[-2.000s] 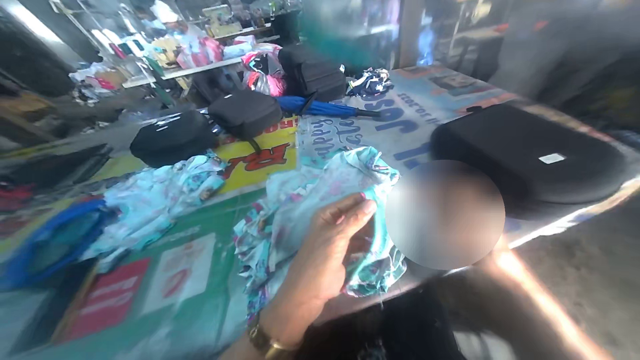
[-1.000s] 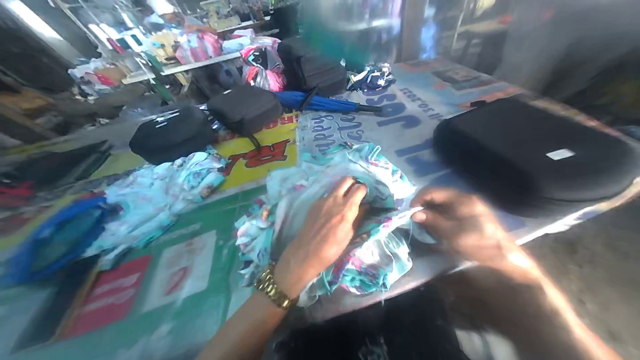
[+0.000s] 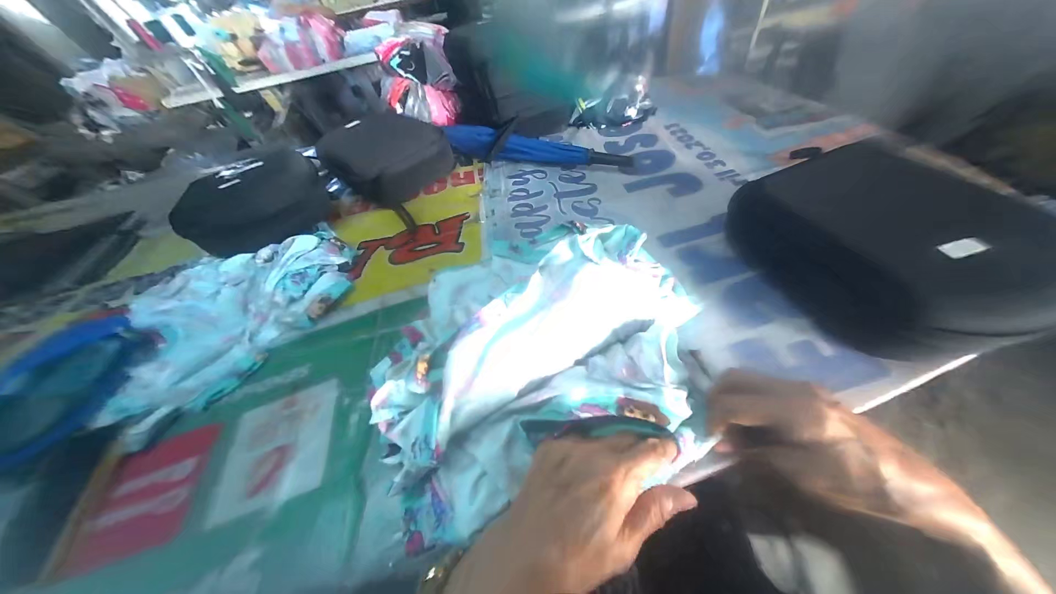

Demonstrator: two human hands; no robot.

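A crumpled light-blue printed garment (image 3: 528, 355) with ruffled edges lies on the table in front of me. My left hand (image 3: 590, 495) rests at its near edge, fingertips on the fabric and thumb apart; whether it grips the cloth is hard to tell. On the right, my right hand (image 3: 784, 421) is blurred beside the garment's near right corner, its fingers curled close to the cloth's edge; what they hold is unclear. Another bunched light-blue printed garment (image 3: 239, 313) lies to the left.
A large black padded case (image 3: 891, 239) sits at the right edge. Two smaller black cases (image 3: 247, 198) (image 3: 384, 157) and a folded blue umbrella (image 3: 528, 148) lie farther back. A blue-rimmed basket (image 3: 58, 371) is at far left. Printed banners (image 3: 412, 239) cover the table.
My left hand has moved from the middle of the garment to its near edge. The garment lies more spread out than a second ago.
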